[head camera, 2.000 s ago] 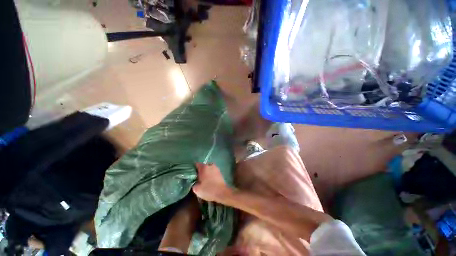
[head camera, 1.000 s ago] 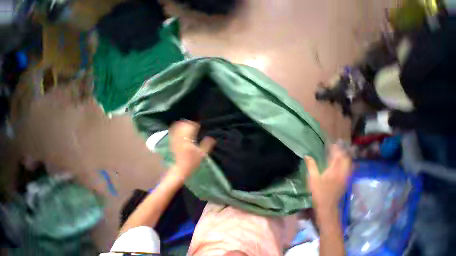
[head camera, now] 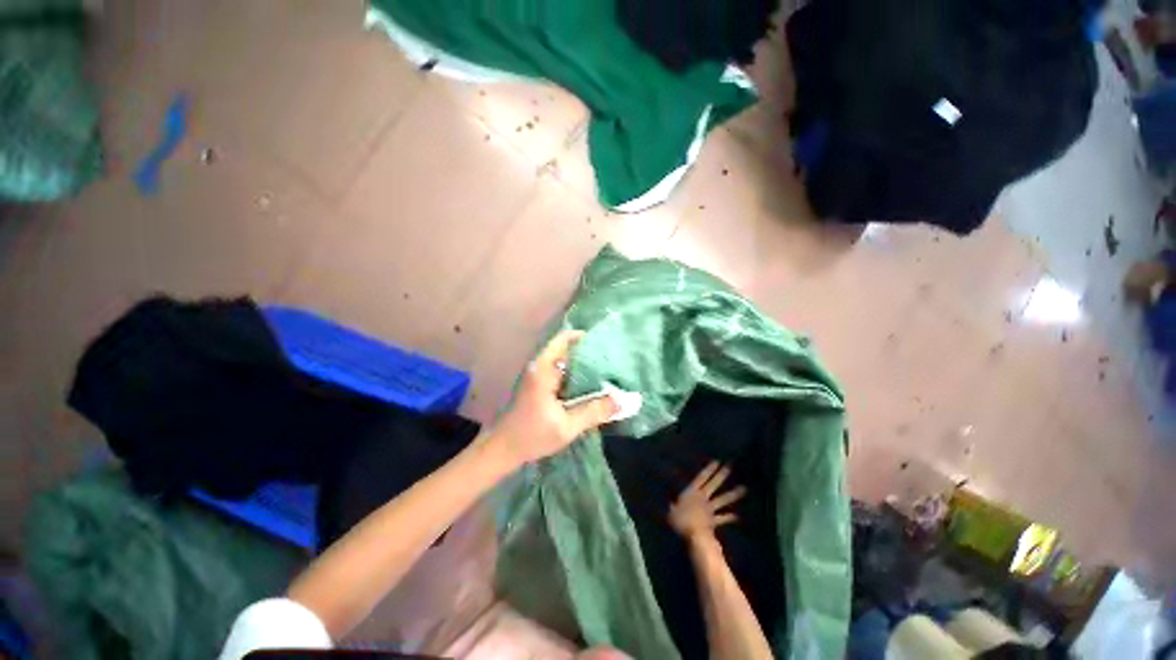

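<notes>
A green woven sack [head camera: 815, 516] lies in front of me with its mouth open. Black garments [head camera: 645, 471] show inside it. My left hand [head camera: 542, 406] grips the sack's rim on the left side, with a small white patch by the thumb. My right hand [head camera: 705, 507] is inside the mouth, flat on the black garments with its fingers spread. The sack's lower part is cut off by the bottom edge.
A blue crate [head camera: 368, 361] with black garments is at left, beside another green sack [head camera: 142, 567]. Green fabric [head camera: 542, 58] and a black garment pile [head camera: 941, 116] lie ahead. A yellow box [head camera: 987, 526] is at lower right.
The view has turned; the green fabric and blue crate now show elsewhere. My left hand has closed on the rim. My right hand has moved from the right rim onto the garments inside.
</notes>
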